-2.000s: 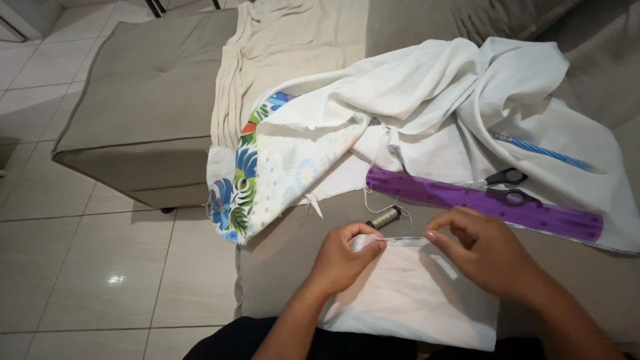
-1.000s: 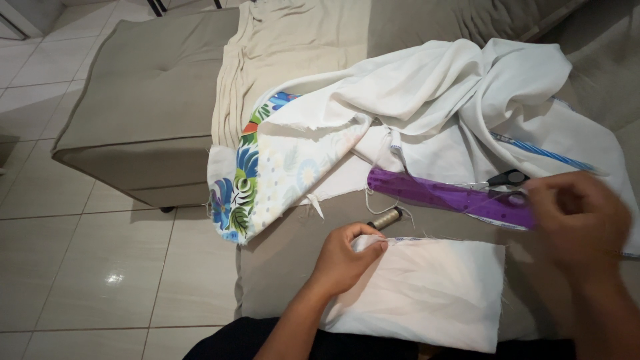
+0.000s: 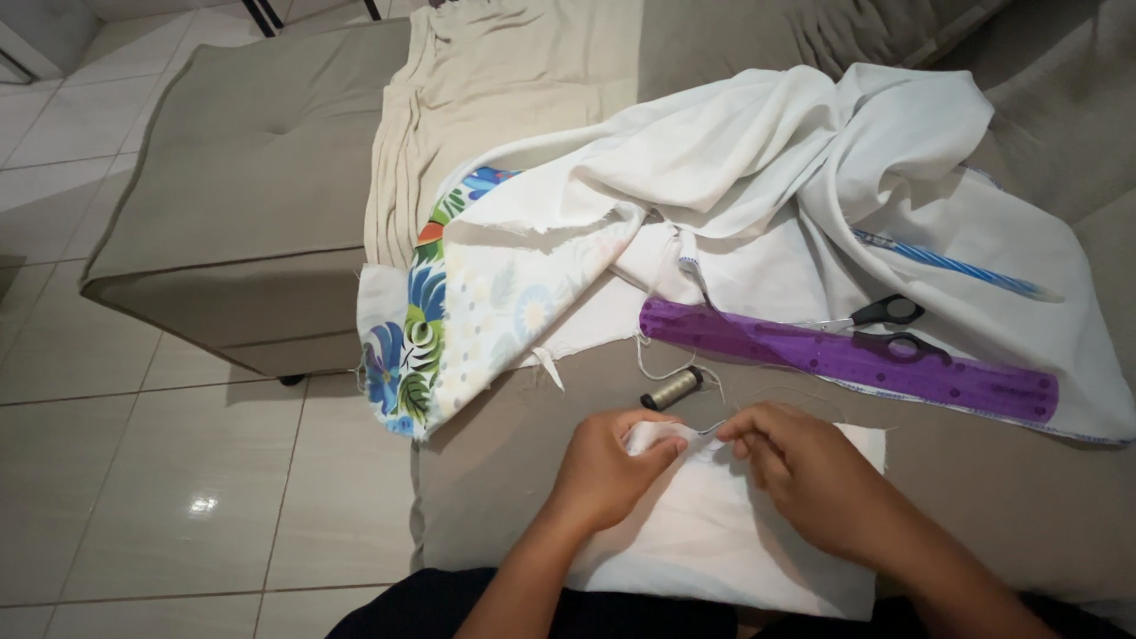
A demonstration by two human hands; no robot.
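Observation:
My left hand (image 3: pixel 612 466) pinches the upper edge of a piece of white fabric (image 3: pixel 737 541) that lies over my lap and the seat edge. My right hand (image 3: pixel 790 470) is at the same edge, a little to the right, thumb and fingertips closed on something small there; whether it is a needle or the cloth I cannot tell. Just above my left hand lies a spool of thread (image 3: pixel 673 389), with loose thread around it. Beyond, a pair of scissors (image 3: pixel 887 324) with black handles rests on a purple plastic ruler (image 3: pixel 763 342).
A large white cloth (image 3: pixel 737 160) is heaped across the sofa, its floral-printed part (image 3: pixel 426 328) at the left. A blue striped pen or pencil (image 3: pixel 958 266) lies on it. Beige ribbed fabric (image 3: pixel 515 71) is behind. A grey upholstered ottoman (image 3: pixel 257 160) stands left, on a tiled floor (image 3: pixel 195 479).
My right hand, out at the right over the ruler and scissors one second ago, is back at the fabric edge near my left hand. The edge is now bunched up between the hands.

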